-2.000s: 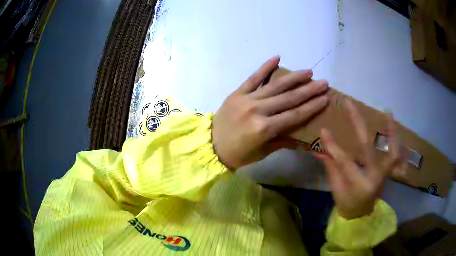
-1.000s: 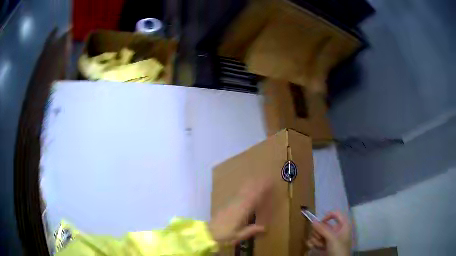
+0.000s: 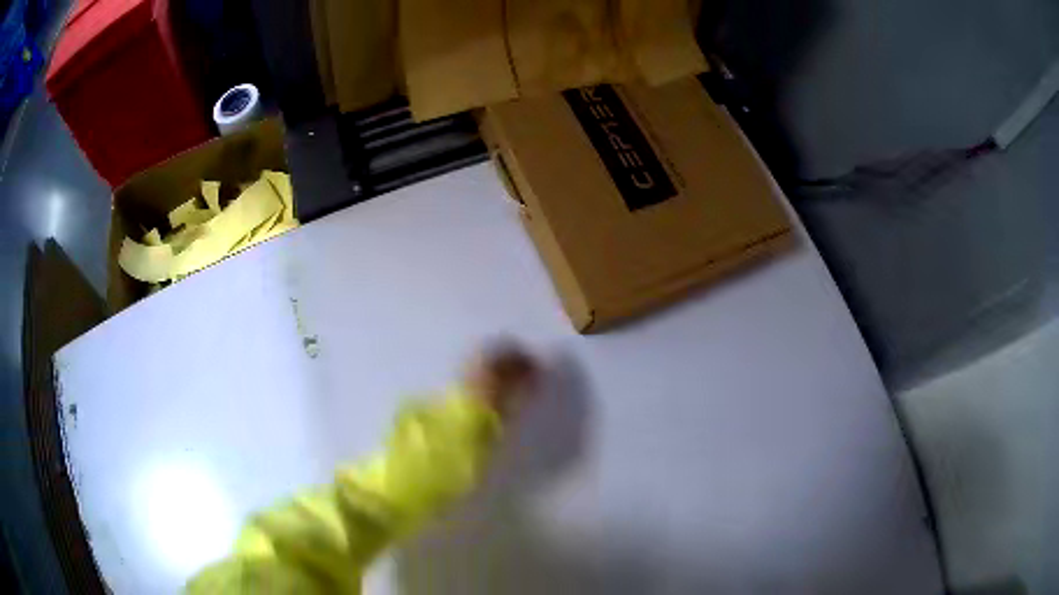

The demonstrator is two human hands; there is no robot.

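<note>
A closed brown carton (image 3: 685,227) lies flat at the far right part of the white-topped table (image 3: 406,279), its black printed panel facing up. My left hand (image 3: 508,374) is small and blurred over the middle of the table, at the end of a yellow sleeve. It is apart from the carton, on the near side of it. Its fingers cannot be made out. My right hand is not in view.
Beyond the table's left part stands an open waste carton (image 3: 134,198) with yellow backing scraps (image 3: 232,233). A white tape roll (image 3: 237,107) and a red bin (image 3: 128,87) are behind it. More brown cardboard (image 3: 511,47) stands beyond the table. Flattened cardboard edges (image 3: 44,430) line the left side.
The carton that stood upright between my hands is no longer there. My left hand is off it, and my right hand has left the picture. The view has shifted, showing the far carton more fully.
</note>
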